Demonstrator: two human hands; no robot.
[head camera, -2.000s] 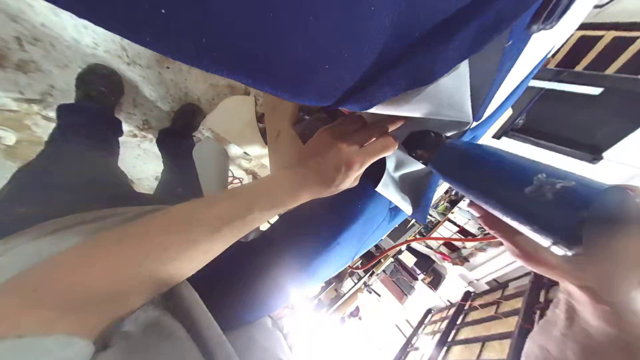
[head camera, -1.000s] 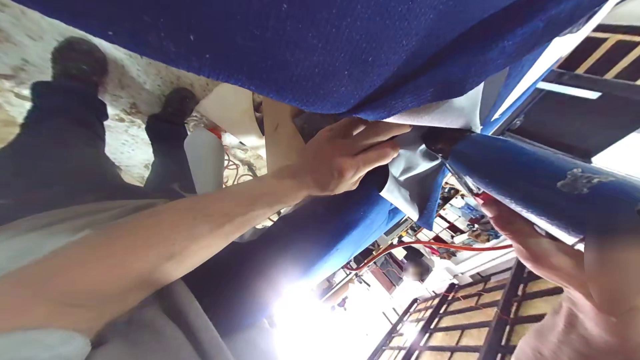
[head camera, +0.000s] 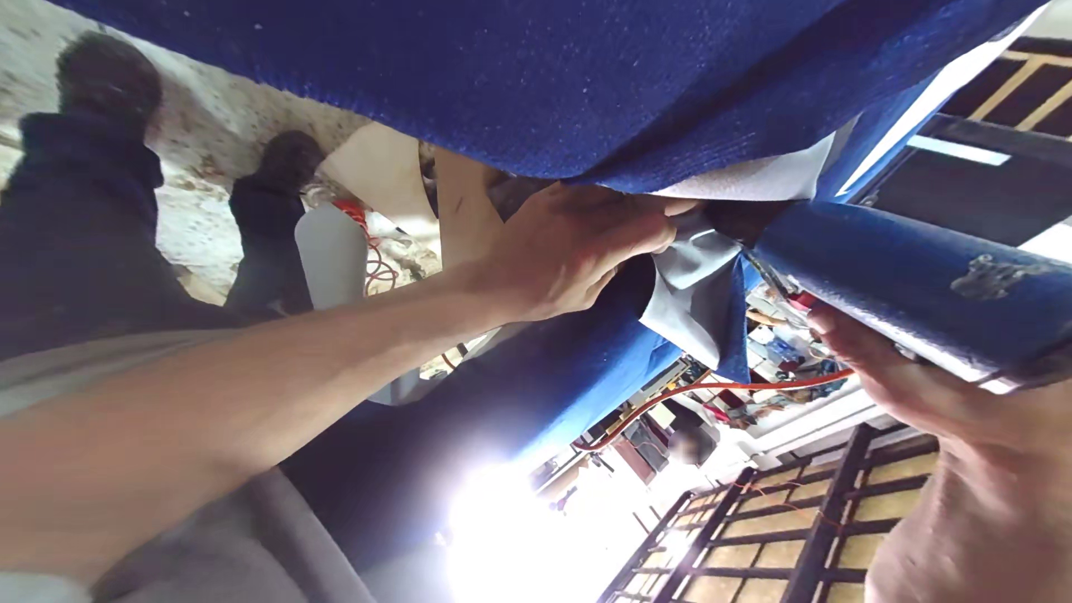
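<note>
My left hand (head camera: 578, 247) reaches in from the left beneath a large dark-blue upholstered piece (head camera: 519, 75). Its fingers are bent at the upper edge of a loose flap of grey fabric (head camera: 691, 293), and the fingertips are partly hidden in the fold. At the right, my right hand (head camera: 946, 419) is closed around a tool with a red part (head camera: 802, 300) and a thin metal end. That end points at the dark gap beside the grey flap. A blue padded arm-like part (head camera: 913, 276) with a worn patch covers most of the tool.
A red-orange hose (head camera: 720, 387) runs behind the blue fabric toward my right hand. Cut tan sheet material (head camera: 389, 172) and a coiled red cord (head camera: 377, 272) lie near my feet. A dark rack (head camera: 754, 536) stands at lower right, with a bright light at the bottom.
Since the oldest frame, my right hand and the red-tipped tool have come nearer the gap by the grey flap. The left hand stays at the fabric, and the flap hangs in a different fold.
</note>
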